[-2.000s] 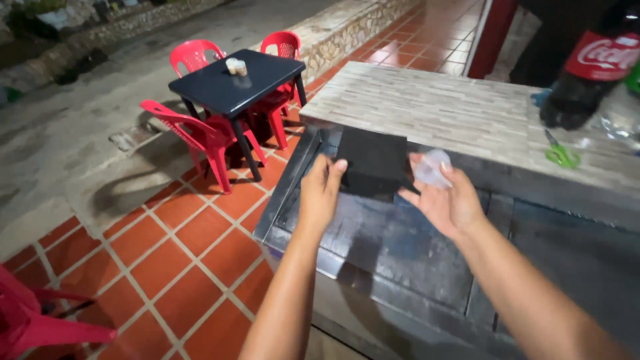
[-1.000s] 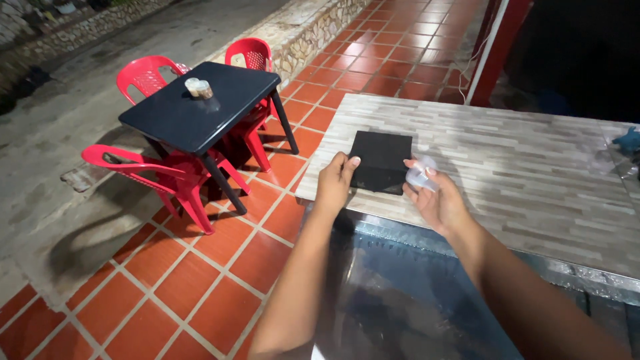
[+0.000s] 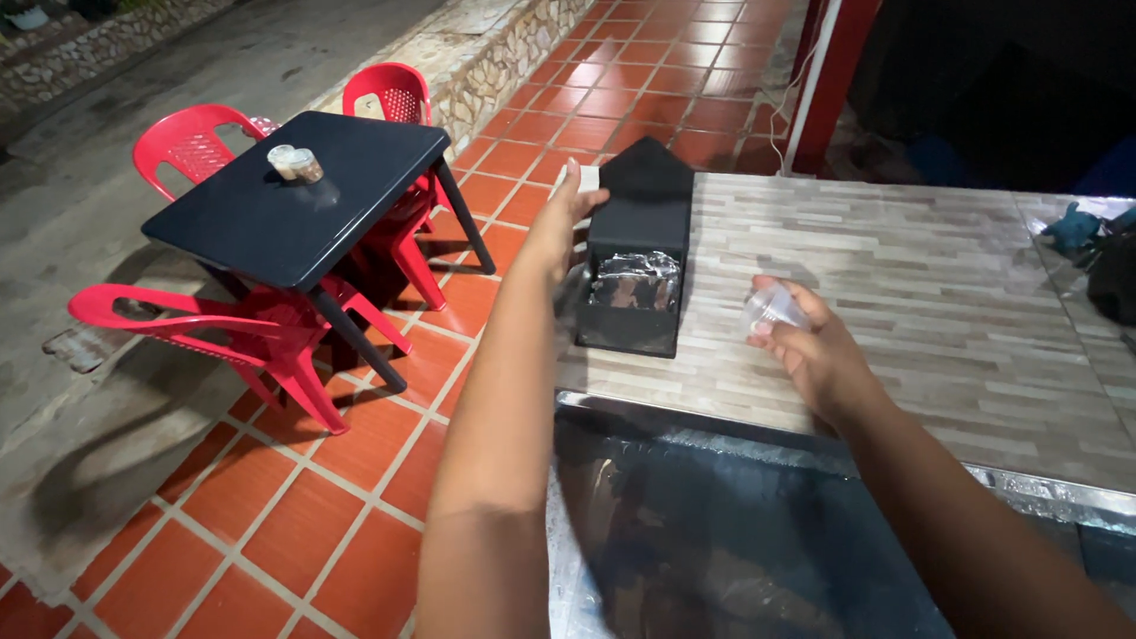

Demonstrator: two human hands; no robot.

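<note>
A black box point(image 3: 628, 330) stands on the tiled counter with its lid point(image 3: 646, 200) raised at the far side. Inside it lies crinkled, shiny clear wrapping point(image 3: 635, 282) over something dark. My left hand point(image 3: 565, 213) is at the box's left side, fingers apart, near the lid's edge; whether it touches the lid is hard to tell. To the right of the box, my right hand point(image 3: 803, 342) holds a small translucent plastic cup point(image 3: 772, 311) between thumb and fingers, above the counter.
The wood-patterned counter point(image 3: 887, 266) ends at a metal edge, with a dark glossy surface point(image 3: 737, 532) nearer me. A dark table point(image 3: 355, 177) with small containers point(image 3: 295, 164) and red plastic chairs point(image 3: 195, 151) stand at left. Dark and bluish items point(image 3: 1074, 229) lie at the counter's right end.
The box, held closed between both hands above the dark surface and then at the counter, now stands open on the counter. My right hand has moved away from it with the cup.
</note>
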